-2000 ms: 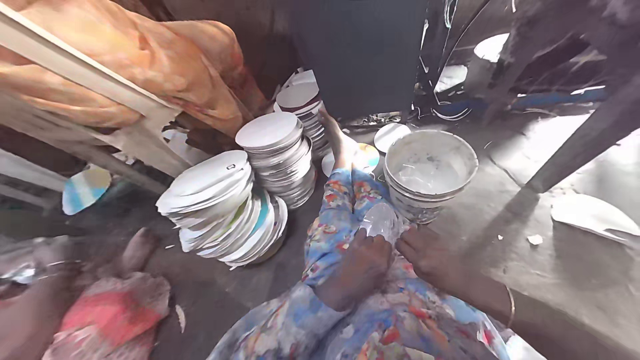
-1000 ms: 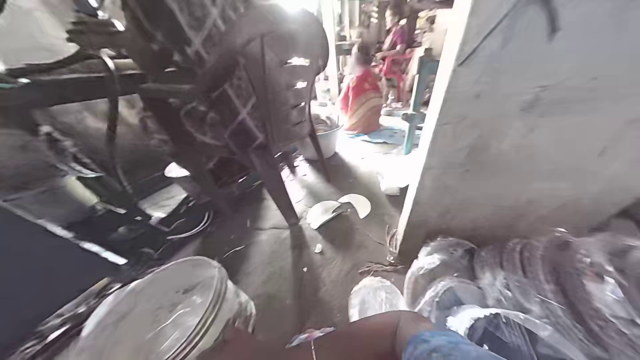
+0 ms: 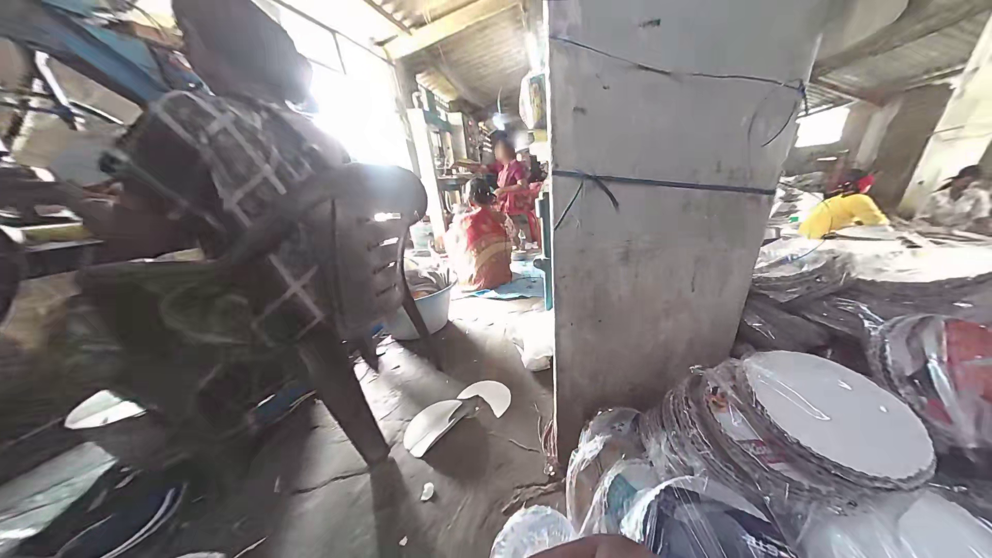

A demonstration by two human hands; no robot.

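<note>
Only a small part of one of my hands or arms [image 3: 593, 547] shows at the bottom edge; its fingers are hidden, and I cannot tell which side it belongs to. Just beside and above it lie stacks of round plates in clear plastic wrap [image 3: 697, 511]. A larger wrapped stack with a white round disc on its face [image 3: 841, 418] leans to the right of them. My other hand is out of the frame.
A grey pillar [image 3: 659, 232] stands ahead. A person sits in a plastic chair [image 3: 364, 271] on the left. White round pieces [image 3: 434, 426] lie on the floor. Behind are a tub [image 3: 426, 310], a seated person in red [image 3: 480, 240] and a person in yellow [image 3: 845, 213].
The view has swung far up and right. Two seconds ago both my hands were together over my lap beside a white bucket; hands, lap and bucket have left the view, save a sliver of skin.
</note>
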